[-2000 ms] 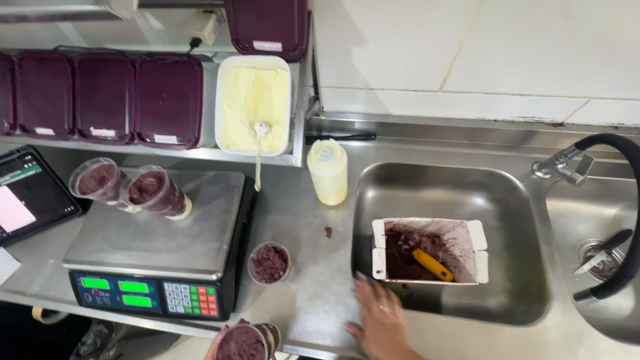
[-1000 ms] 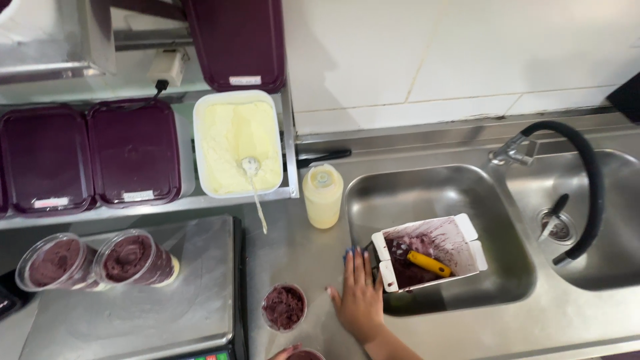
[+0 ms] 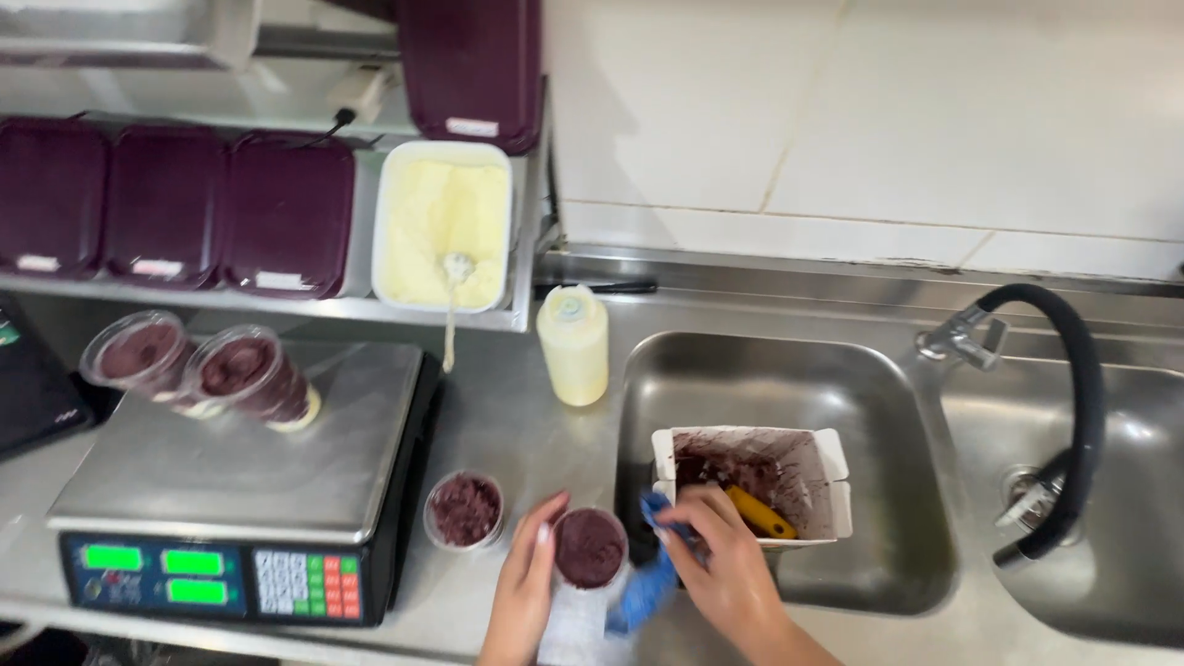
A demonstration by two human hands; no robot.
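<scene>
My left hand (image 3: pixel 527 578) lies along the left side of a clear plastic cup of dark purple frozen pulp (image 3: pixel 590 548) near the counter's front edge. My right hand (image 3: pixel 726 564), just right of that cup, pinches a blue cloth (image 3: pixel 643 592), blurred, hanging down beside the cup. To the left stands another purple-filled cup (image 3: pixel 464 509). Two filled cups with pale layers at the bottom, one (image 3: pixel 245 365) and another (image 3: pixel 143 351), stand on the digital scale (image 3: pixel 250 444). An open white carton (image 3: pixel 832 495), smeared purple inside, holds a yellow-handled tool (image 3: pixel 763 513) at the sink.
A squeeze bottle (image 3: pixel 573 351) stands behind the cups. On the shelf are a white tub of pale yellow powder (image 3: pixel 444 222) with a spoon (image 3: pixel 451 305) and purple-lidded containers (image 3: pixel 287 213). Right of the sink basin (image 3: pixel 888 444), a black hose faucet (image 3: pixel 1082 398) arches over a second basin.
My right hand has left the counter beside the carton and now holds a blue cloth. A filled cup and my left hand, partly out of view before, are now fully visible at the front.
</scene>
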